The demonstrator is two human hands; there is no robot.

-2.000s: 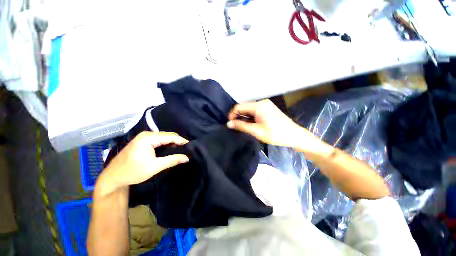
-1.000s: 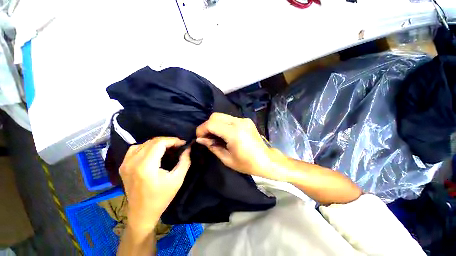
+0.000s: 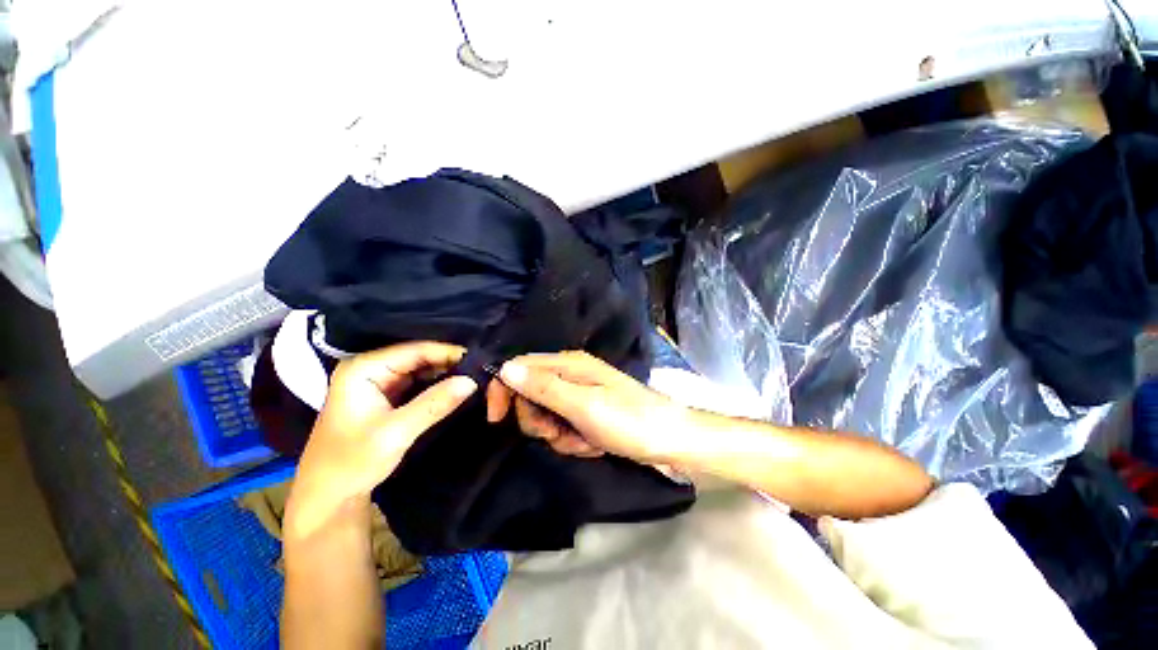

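A dark navy and black cloth piece lies bunched over my lap and against the table edge. My left hand pinches a fold of it between thumb and forefinger. My right hand pinches the same spot just to the right, its fingertips almost touching the left ones. Something tiny and shiny shows between the fingertips; I cannot tell whether it is a tool. A white curved piece shows at the cloth's left side.
The white table with a printed ruler spans the top. A clear plastic bag of dark goods lies right, with a dark heap on it. A blue crate with tan cloth stands lower left.
Since the oldest frame both hands have come together at one fold of the cloth. The view has shifted, and the red-handled scissors are out of the picture.
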